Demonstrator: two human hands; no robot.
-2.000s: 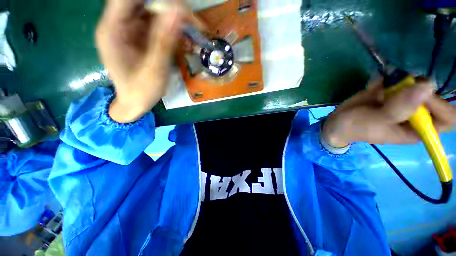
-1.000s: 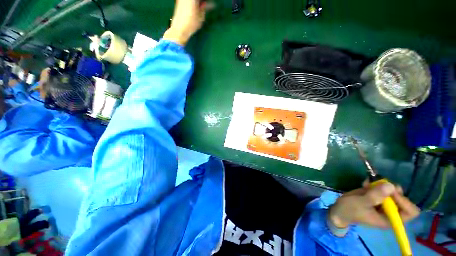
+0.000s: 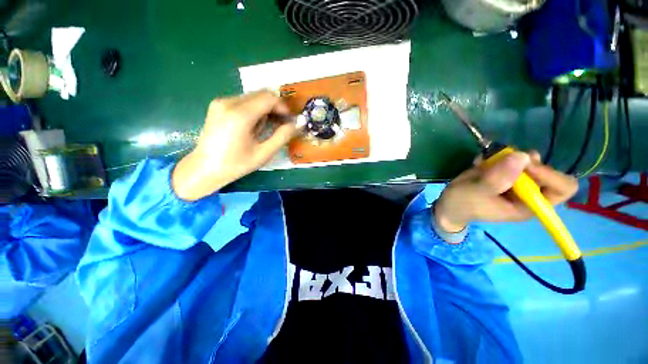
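Observation:
An orange square jig (image 3: 305, 152) lies on a white pad (image 3: 389, 106). A round black board assembly (image 3: 321, 118) with bright pads and a pale centre sits in the jig's central seat. My left hand (image 3: 238, 138) is over the jig's left side, its fingertips at the board's left edge; whether they grip anything is blurred. My right hand (image 3: 501, 186) holds the soldering iron (image 3: 541, 206) by its yellow handle right of the pad, its tip pointing up-left, away from the board. A thin pale line runs from the solder spool (image 3: 58, 170) towards my left hand.
A fan grille (image 3: 352, 18) stands behind the pad. A round grey pot (image 3: 490, 11) and a blue box (image 3: 572, 39) with cables are upper right. A tape roll (image 3: 30, 74), white scrap (image 3: 65, 60) and small dark unit (image 3: 111, 62) are upper left. The bench's front edge runs below the jig.
My left hand has come back from its far reach to the jig. The round board with bright pads now shows in the seat. The view has shifted; my right hand still holds the iron.

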